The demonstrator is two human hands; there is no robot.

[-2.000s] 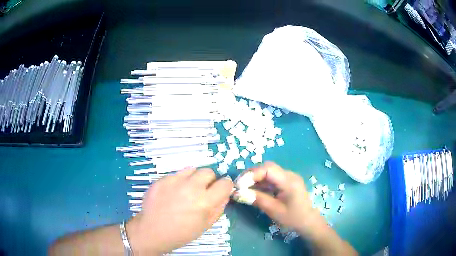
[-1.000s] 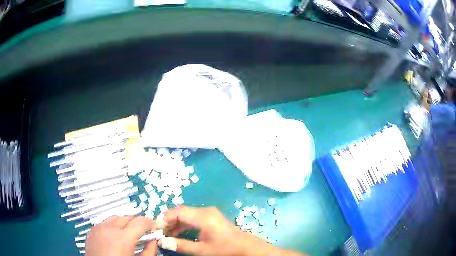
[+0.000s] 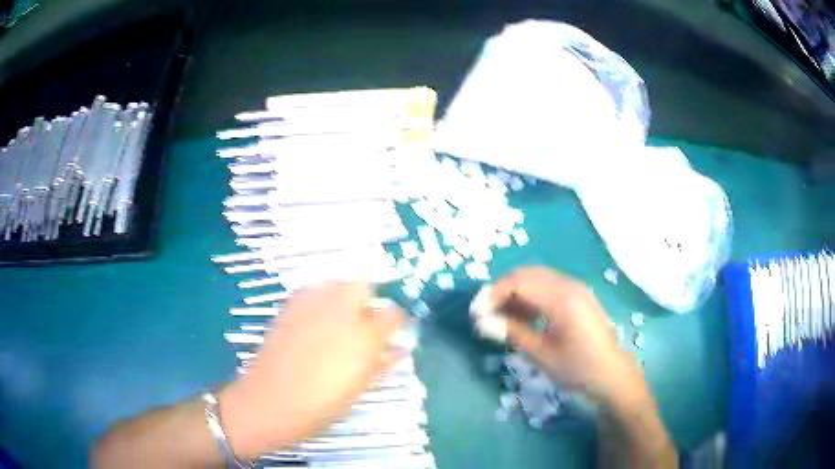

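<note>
Silvery metal shafts (image 3: 320, 201) lie side by side in a ladder-like row. My left hand (image 3: 320, 353) is over the lower part of the row, fingers bent at the shafts' right ends; blur hides what its fingertips hold. My right hand (image 3: 554, 325) is to the right, apart from the left, with white coverings on thumb and forefinger, tips near each other; I cannot tell if a small piece is between them. Whitish square pieces (image 3: 453, 220) lie in a pile right of the row. More squares (image 3: 531, 394) lie below my right hand.
A whitish plastic bag with two lobes (image 3: 558, 110) lies beyond the pile. A yellow card (image 3: 418, 103) shows at the row's top. A black tray (image 3: 82, 252) with loose shafts is at left. A blue tray (image 3: 740, 366) with thin silvery shafts is at right.
The view swung right and came back. My hands were together at the shaft ends earlier; now my right hand is apart, to the right.
</note>
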